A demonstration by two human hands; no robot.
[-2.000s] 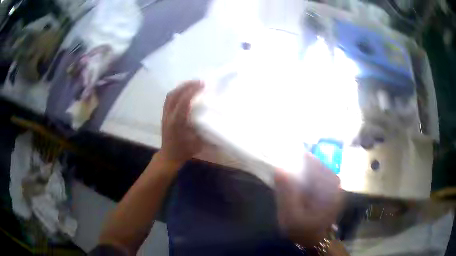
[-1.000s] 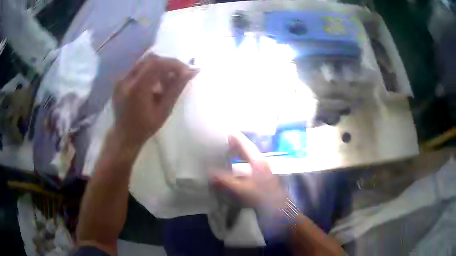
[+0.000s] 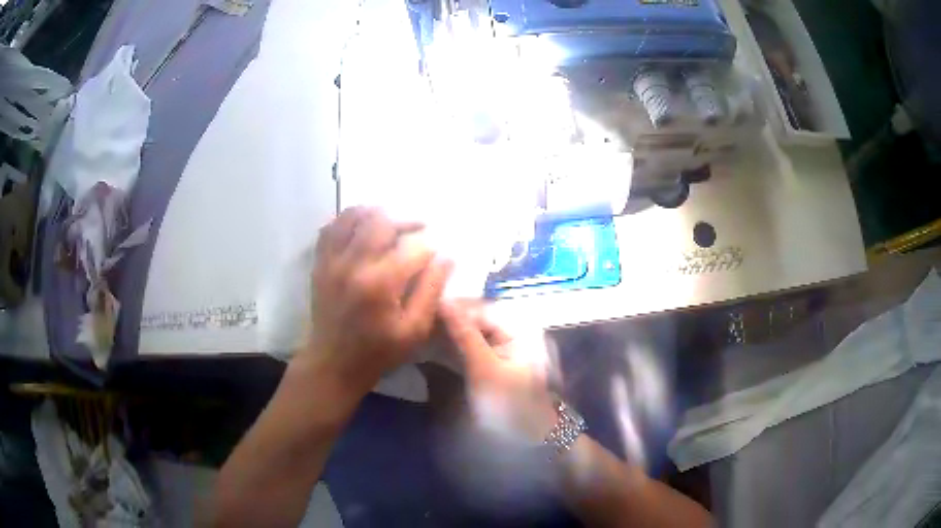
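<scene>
A white fabric piece (image 3: 404,381) lies under my hands, with an edge hanging over the table front. Most of it is washed out by glare. My left hand (image 3: 374,294) has bent fingers on the fabric, left of the needle area. My right hand (image 3: 497,356), with a metal watch band, holds the fabric at the front edge, close to my left fingertips. The sewing machine head (image 3: 619,31) is blue. Glare hides the needle and presser foot. A blue plate (image 3: 588,253) lies right of the needle area.
Crumpled white cloth (image 3: 103,134) with pinkish-brown bits lies at left on the greyish-purple surface (image 3: 206,77). Two ribbed dials (image 3: 652,95) face front. An accessory tray (image 3: 825,119) stands right of the head. Long white strips (image 3: 784,397) lie at lower right, below the table.
My left hand has come down from above the fabric onto it. My right hand has moved slightly, beside the left. The fabric is nearer the needle area. The view has shifted.
</scene>
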